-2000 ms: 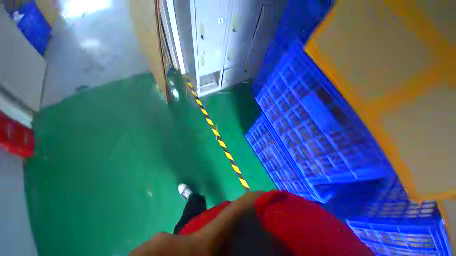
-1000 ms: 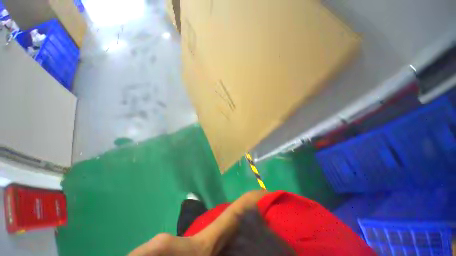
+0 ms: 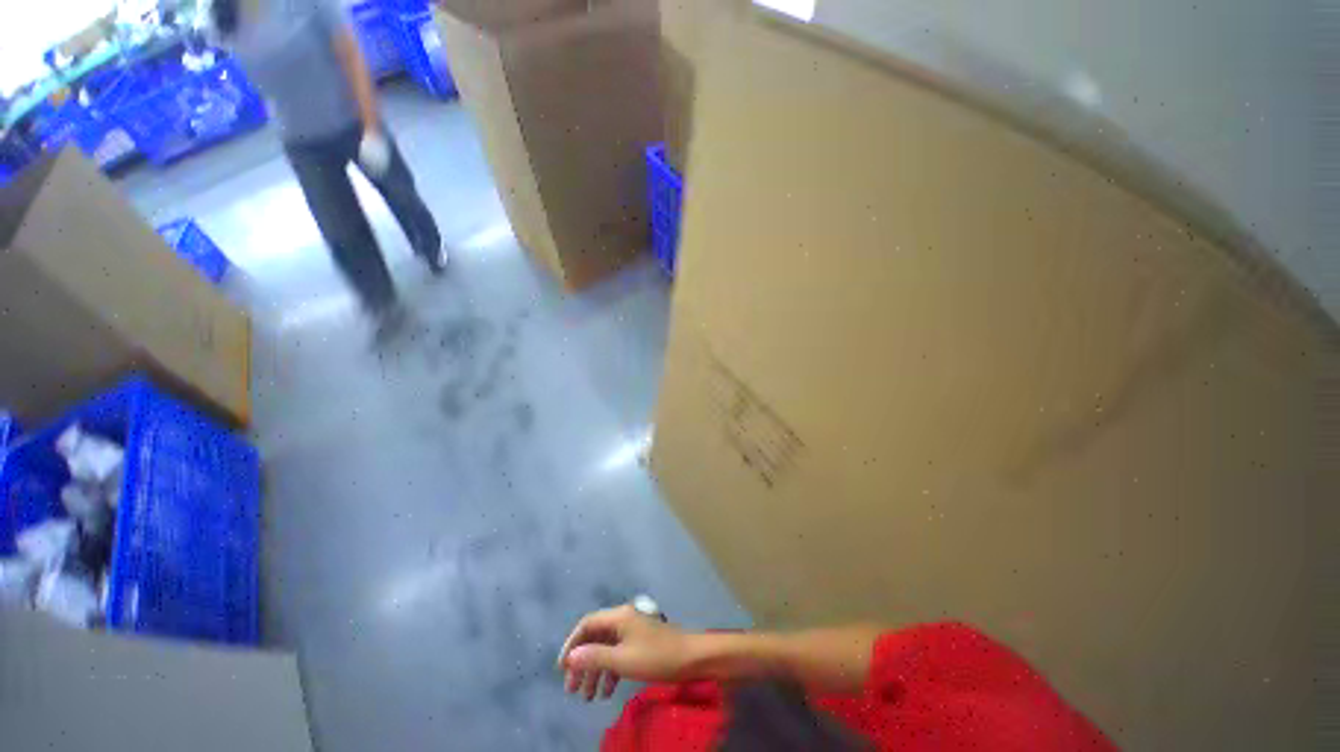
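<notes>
My right hand (image 3: 617,651) is bare and at the bottom centre, with a watch at the wrist and the forearm coming from a red sleeve. Its fingers are loosely curled and slightly apart, and I see nothing in it. My left hand is not in view. A large brown carton (image 3: 941,367) with faint dark print fills the right side, beyond my forearm. A blue crate (image 3: 191,514) with white and dark items in it stands at the lower left, away from my hand.
A person (image 3: 316,132) in a grey top and dark trousers stands ahead on the grey floor (image 3: 441,426). Open cartons stand at the left (image 3: 147,279) and at the top centre (image 3: 566,147). Blue crates (image 3: 162,110) line the back. A pale panel (image 3: 162,691) is at the lower left.
The view has moved from the green floor to the grey floor. The large carton now fills the right side, and a person has come into view. My right hand shows farther out and more fully.
</notes>
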